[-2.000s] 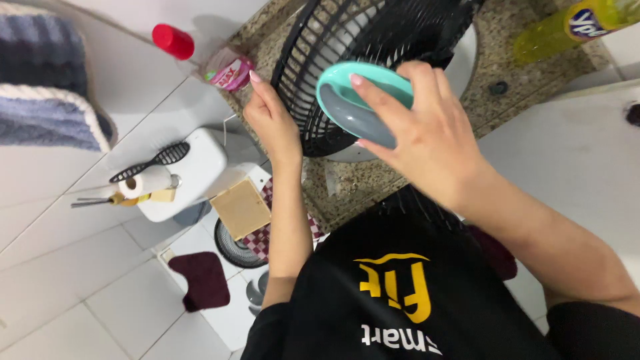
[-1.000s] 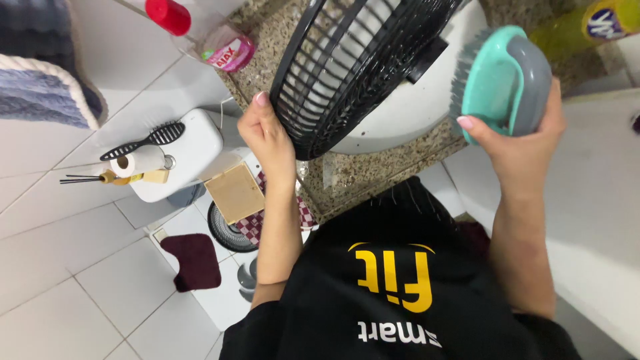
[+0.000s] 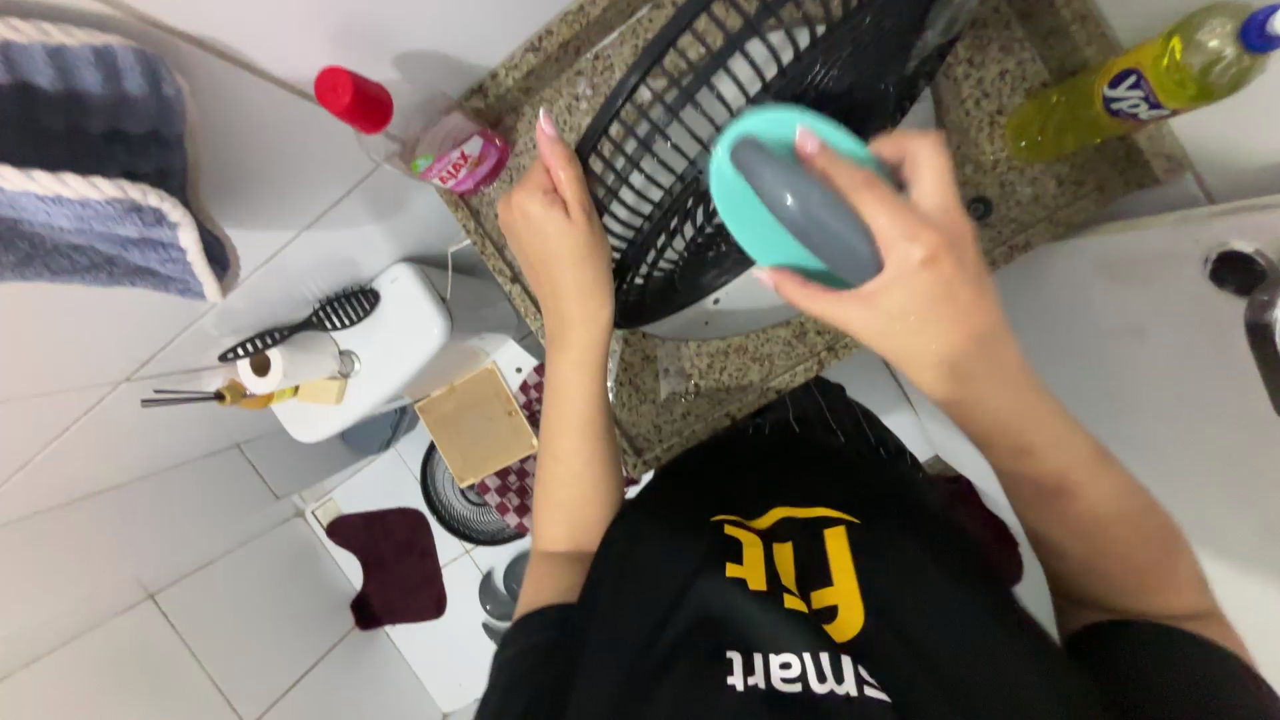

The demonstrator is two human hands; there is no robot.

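A black plastic fan grille (image 3: 660,150) stands tilted in a white sink basin (image 3: 735,308) set in a granite counter. My left hand (image 3: 562,235) grips the grille's left rim, thumb up along its edge. In my right hand (image 3: 905,250) is a teal scrubbing brush with a grey handle (image 3: 800,205), held over the grille's inner side. Its bristles are hidden beneath it. The grille looks wet, and its upper part runs out of view.
A pink cleaner bottle with a red cap (image 3: 460,155) stands on the counter's left edge; a yellow-green detergent bottle (image 3: 1130,95) is at the right. Left are a toilet tank (image 3: 390,350) holding a hairbrush (image 3: 310,322) and paper roll (image 3: 300,362). Another round black grille (image 3: 465,500) lies low.
My right hand has brought the brush from the right of the basin, bristles facing left, back over the grille. The grille is tilted differently from one second ago; my left hand still holds its rim.
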